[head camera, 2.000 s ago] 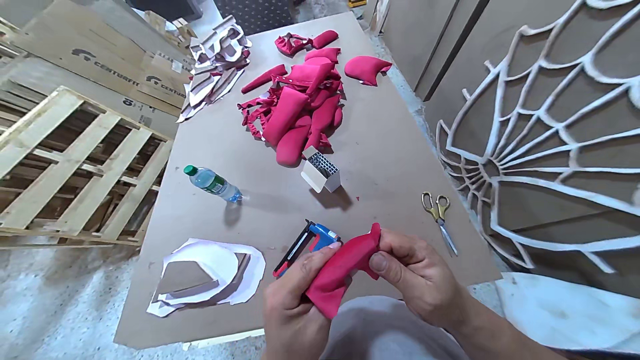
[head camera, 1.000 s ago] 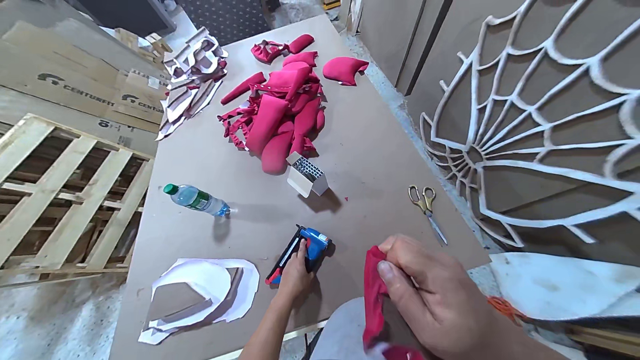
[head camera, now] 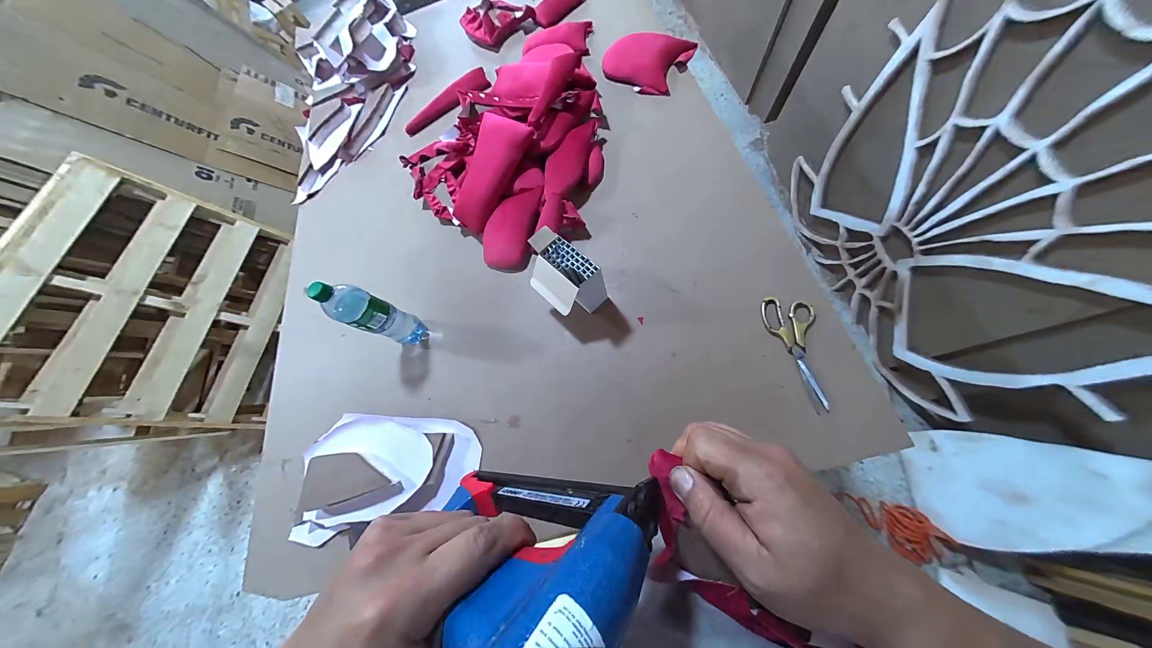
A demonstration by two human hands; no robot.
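Observation:
My left hand [head camera: 423, 576] is closed around the handle of a blue and red staple gun [head camera: 562, 576]. The tool's black nose touches a red fabric-covered piece [head camera: 666, 513], which my right hand [head camera: 765, 522] pinches between thumb and fingers near the table's front edge. The rest of that piece hangs below my right hand, partly hidden. Beyond the hands stands an open small box of staples [head camera: 576, 279]. Gold-handled scissors [head camera: 796, 346] lie at the right of the table, and a pile of red padded pieces [head camera: 513, 153] lies farther back.
A water bottle [head camera: 369, 312] lies on the left of the table [head camera: 504, 378]. White-edged cut pieces [head camera: 387, 468] are at front left, more [head camera: 351, 81] at back left. A wooden pallet [head camera: 153, 297] stands left; a web-shaped frame [head camera: 972, 216] stands right. Orange cord [head camera: 909, 531] is at lower right.
My left hand first held the red piece, then reached to the staple gun on the table. Now the gun is lifted and brought against the red piece in my right hand.

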